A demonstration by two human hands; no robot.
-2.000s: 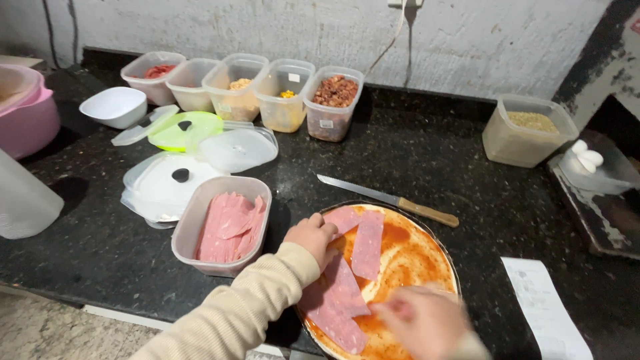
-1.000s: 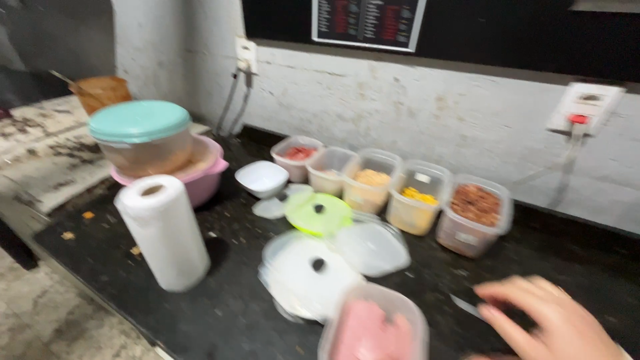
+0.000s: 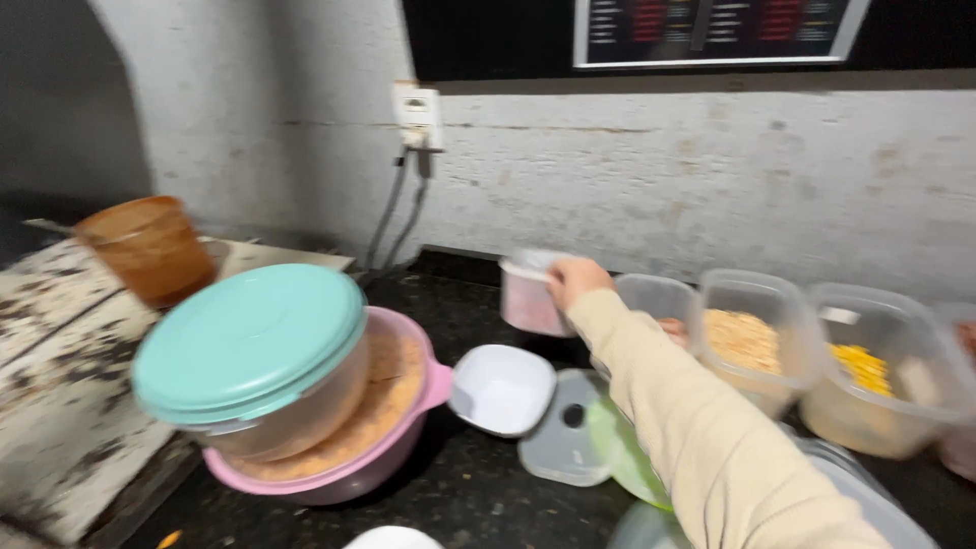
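My right hand (image 3: 581,284) reaches in from the lower right in a beige ribbed sleeve. Its fingers grip the right rim of a small clear plastic container (image 3: 526,297) with pink-red contents, near the wall. What its thumb does is hard to make out. Just in front of that container stands a white square bowl (image 3: 503,390). To the right, partly behind my forearm, is a clear container (image 3: 657,293) with reddish food. My left hand is out of view.
A turquoise-lidded tub (image 3: 252,343) sits in a pink bowl (image 3: 404,435) of orange-brown food. An orange-stained container (image 3: 149,255) stands far left. Containers of pale shreds (image 3: 741,343) and yellow pieces (image 3: 862,370) line the right. Grey (image 3: 564,454) and green (image 3: 629,457) lids lie below my forearm.
The view has swung left, away from the pizza base and ham slices. My right hand has moved left along the row and taken hold of the end container.
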